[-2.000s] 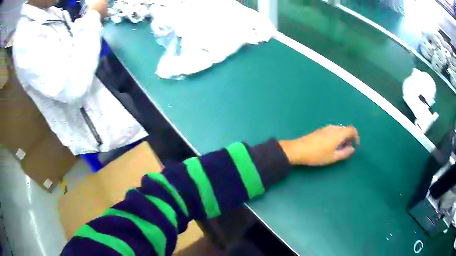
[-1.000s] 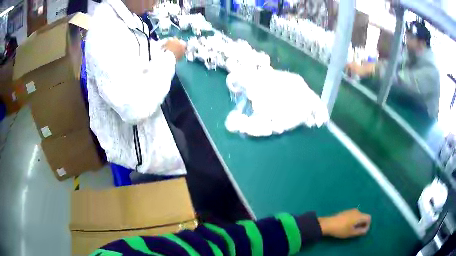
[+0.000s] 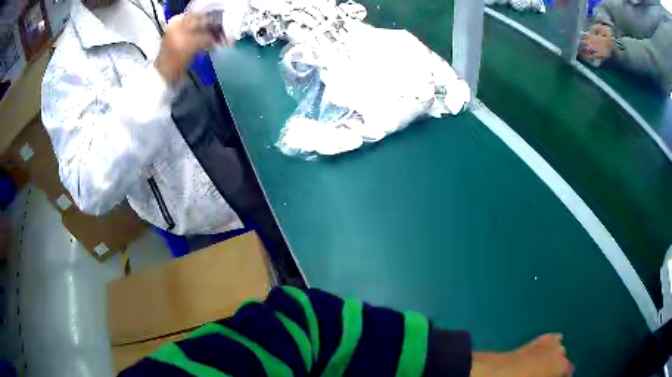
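My left hand (image 3: 532, 358) is low at the right, over the green bench top (image 3: 413, 213), partly cut off by the bottom edge. Its fingers are curled. No held thing shows, but the palm side is hidden. A dark sleeve with green stripes runs to it from the bottom left. My right hand is not in view. A crinkled translucent plastic bag (image 3: 306, 136) lies at the back of the bench with a large overexposed white heap (image 3: 390, 74).
A co-worker in a white smock (image 3: 103, 125) stands at the left, a raised hand at the bench's far end. A brown carton (image 3: 191, 287) is below the bench's left edge; more cartons stand behind. A white post (image 3: 466, 51) rises at the back. Another person's hands (image 3: 597, 44) are at top right.
Since the one-second-old frame, the view has tilted and turned, so the bag sits higher and further left. My left hand now lies lower in the picture. The co-worker's hand is raised.
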